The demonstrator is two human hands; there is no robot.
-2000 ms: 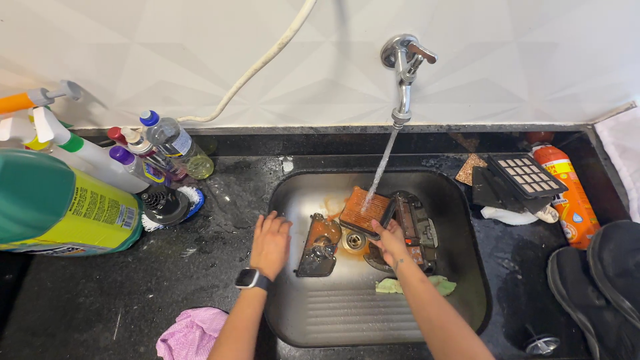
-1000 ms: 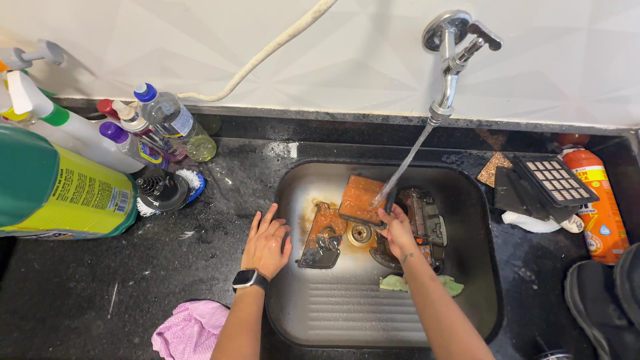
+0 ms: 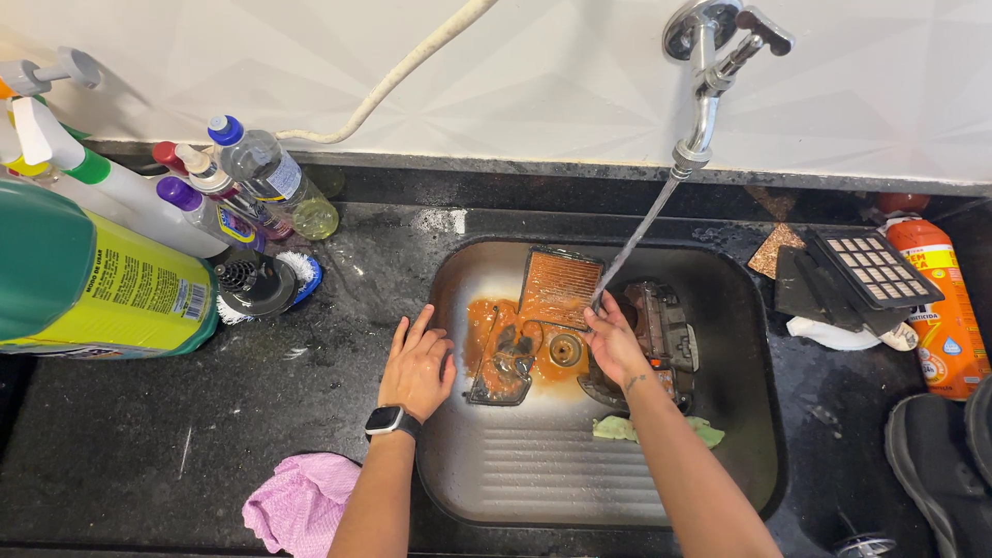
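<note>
My right hand (image 3: 614,335) holds a pleated filter in a black frame (image 3: 564,287) by its right edge, with the stream from the chrome tap (image 3: 701,116) falling at that edge. Orange-brown water runs off the filter into the steel sink (image 3: 573,465). Left of the drain (image 3: 564,350) lies a dark plastic part (image 3: 504,364), wet with the same water. A larger black plastic housing (image 3: 666,341) rests on the right, partly behind my hand. My left hand (image 3: 418,364), fingers spread and holding nothing, is at the sink's left rim.
Several bottles (image 3: 271,182), a large green-and-yellow jug (image 3: 116,279) and a brush (image 3: 298,283) stand left. A pink cloth (image 3: 302,504) lies in front. Right are a gridded filter (image 3: 880,267), an orange bottle (image 3: 945,310) and black shoes (image 3: 930,473). A green cloth (image 3: 697,432) lies in the sink.
The filter in my right hand now shows its pleats more upright to the view, and more orange-brown water has spread over the sink floor around the drain and the dark part.
</note>
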